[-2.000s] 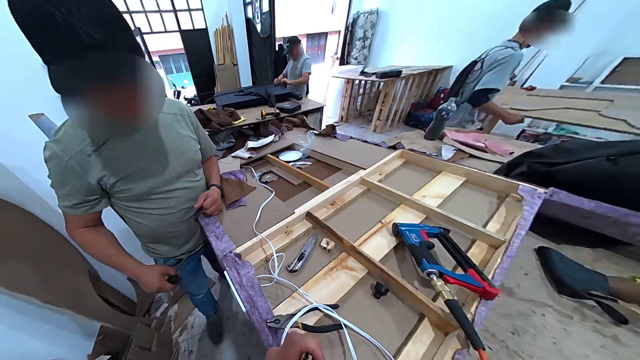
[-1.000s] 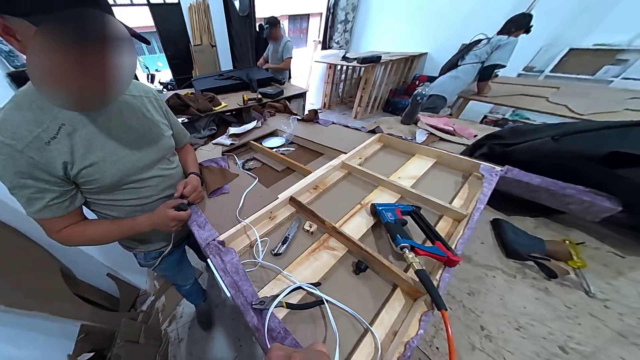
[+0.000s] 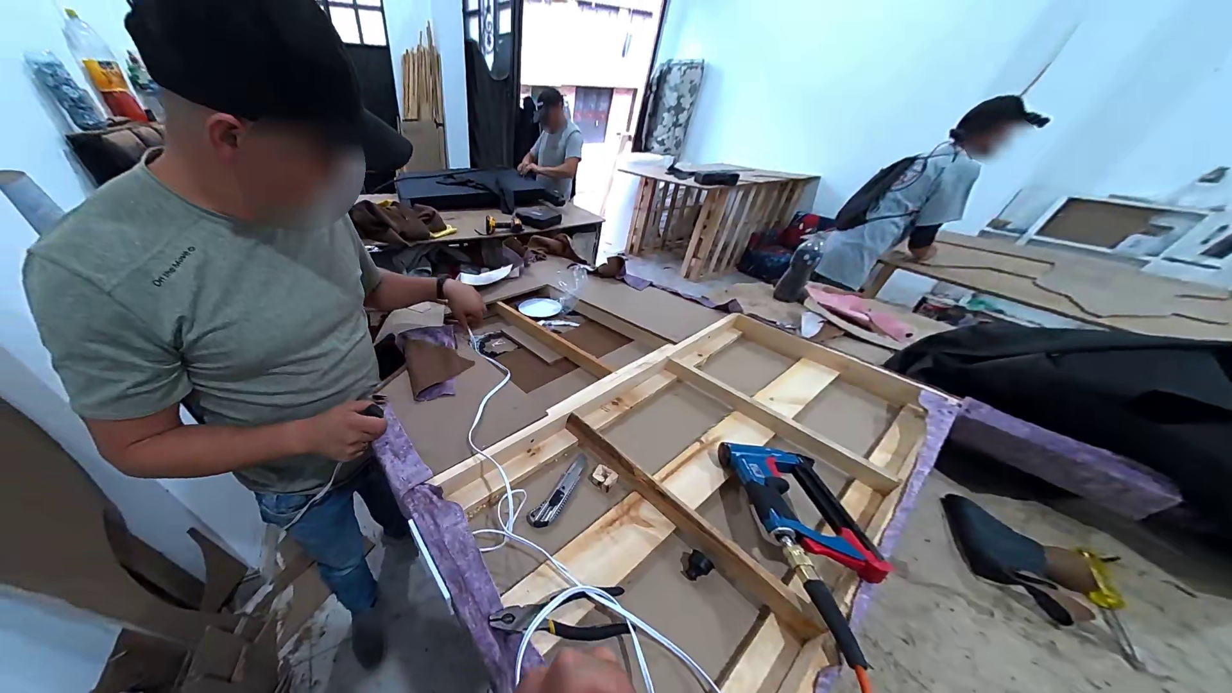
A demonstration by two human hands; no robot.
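Observation:
One of my hands, which looks like my left hand, shows only in part at the bottom edge. It lies beside loops of white cable and just below pliers with black and yellow handles; whether it grips the cable cannot be told. My right hand is out of view. A wooden frame edged with purple fabric spans the middle. On it rest a blue and red pneumatic stapler, a utility knife, a small wood block and a small black part.
A co-worker stands at the frame's left, one hand on a small black object, the other reaching toward the cable's far end. Two more people work farther back. Cardboard and a white plate lie beyond the frame. Black fabric is at right.
The co-worker's hands, together a second ago, are now apart, one reaching forward to the cable on the cardboard. My visible hand stays at the bottom edge.

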